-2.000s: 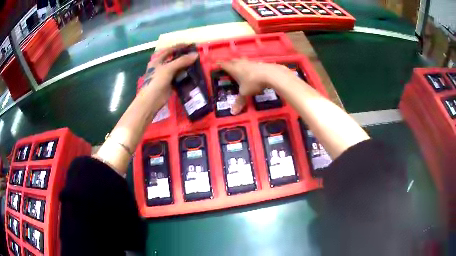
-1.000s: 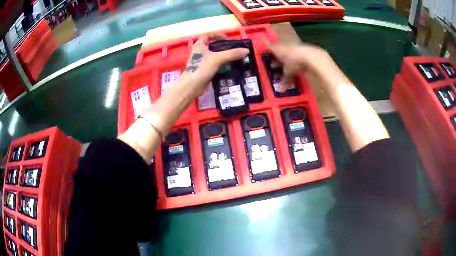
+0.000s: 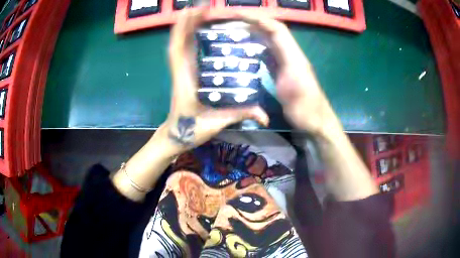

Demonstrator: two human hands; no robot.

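A stack of black phones (image 3: 229,65) is held up end-on between my hands, over the green bench near its front edge. The visible ends show paired pale round spots and shiny lines between the phones. My left hand (image 3: 189,95) wraps the left side, with its thumb under the stack. My right hand (image 3: 292,75), blurred, is round the top and right side; whether its palm touches the right side is unclear. The phone tray (image 3: 242,15), red with phones in its near pockets, lies beyond, cut off by the top edge.
Red tray piles stand at the left (image 3: 27,101) and right (image 3: 446,65). The green bench (image 3: 116,85) ends at a front edge below my hands. A red stool or crate (image 3: 50,201) is at lower left. More red trays with phones (image 3: 398,171) are below the bench at right. A cartoon-face garment (image 3: 227,201) covers my lap.
Both hands have left the tray pockets and come towards me, now with several phones stacked between them. The view has tilted down to the bench's front edge and my lap.
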